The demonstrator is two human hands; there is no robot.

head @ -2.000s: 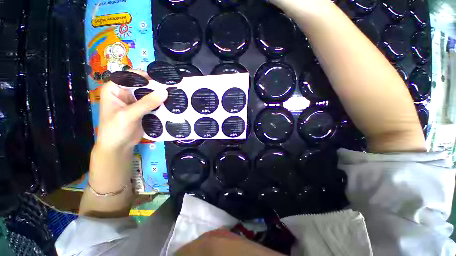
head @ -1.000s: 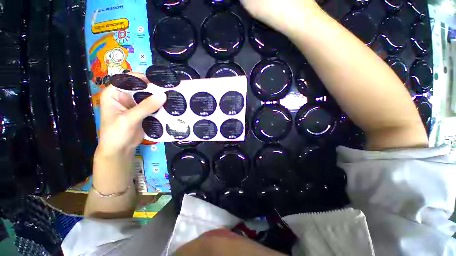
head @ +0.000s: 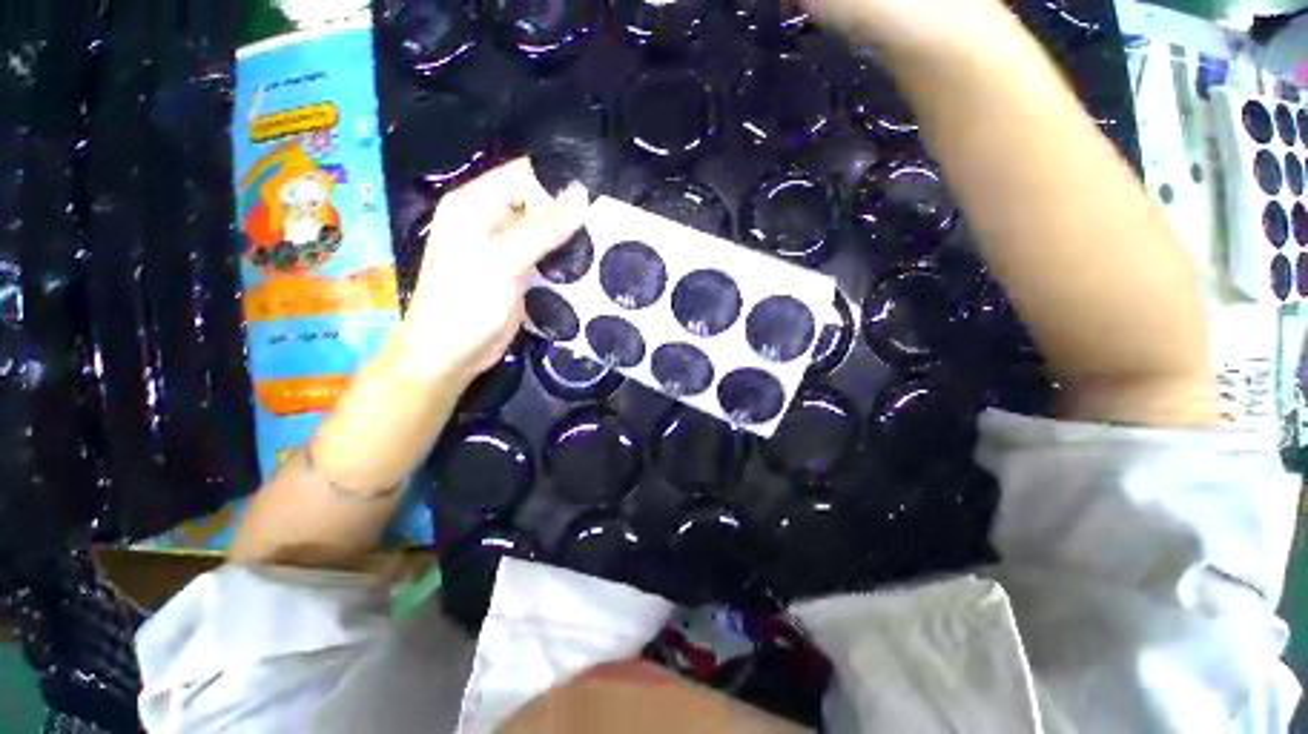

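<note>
My left hand (head: 481, 265) holds a white label sheet (head: 667, 318) by its left end, over the black tray. The sheet is tilted, its right end lower, and carries two rows of round black labels. The black plastic tray (head: 918, 308) has rows of glossy round shapes and lies under both arms. My right arm reaches over the tray's right side to the top edge of the picture; the hand itself is cut off there, so its fingers and anything in them are hidden.
A blue and orange printed card (head: 319, 215) with a cartoon figure lies left of the tray. Black ridged stacked trays (head: 136, 287) stand at far left. Spare label sheets (head: 1272, 194) and pale printed papers lie at the right. Brown cardboard (head: 158, 571) shows at lower left.
My left hand has moved right with the label sheet, which has turned from level to tilted. The tray and card appear shifted left, and spare sheets now show at right.
</note>
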